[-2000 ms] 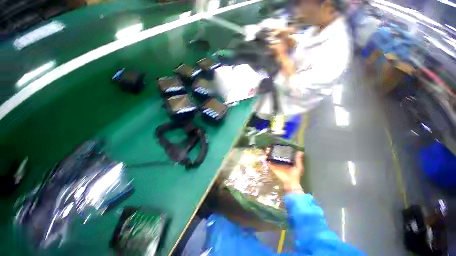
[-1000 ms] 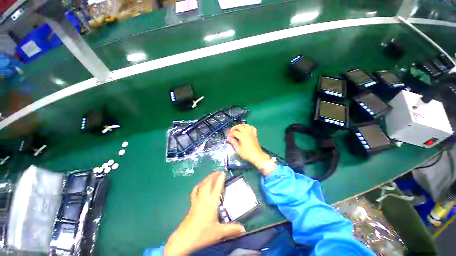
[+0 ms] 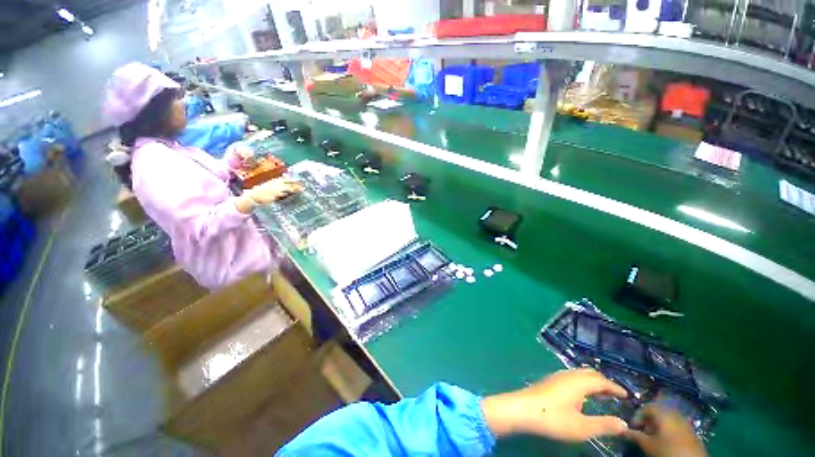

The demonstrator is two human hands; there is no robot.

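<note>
My left hand [image 3: 558, 409] reaches in from the bottom, thumb and fingers apart, over the near edge of a bezel pack [image 3: 625, 350]. My right hand [image 3: 672, 436] is blurred and partly cut off by the bottom edge, its fingertips close to the left ones. Something dark shows between the fingertips; I cannot tell whether either hand grips it. The pack is a glossy strip of black frames in clear plastic on the green bench. Black display units with white leads stand in a row behind, the nearest one [image 3: 654, 287] at the right.
Another bezel pack [image 3: 393, 284] and white sleeves [image 3: 366, 239] lie left along the bench edge. Several white round pieces [image 3: 474, 273] lie beside them. A person in pink [image 3: 192, 201] works further left. Open brown cartons [image 3: 308, 393] stand below the bench. A white rail [image 3: 590, 198] runs behind.
The view has swung left along the bench. My hands have come together at the bezel pack. The display unit that was by my left hand no longer shows clearly.
</note>
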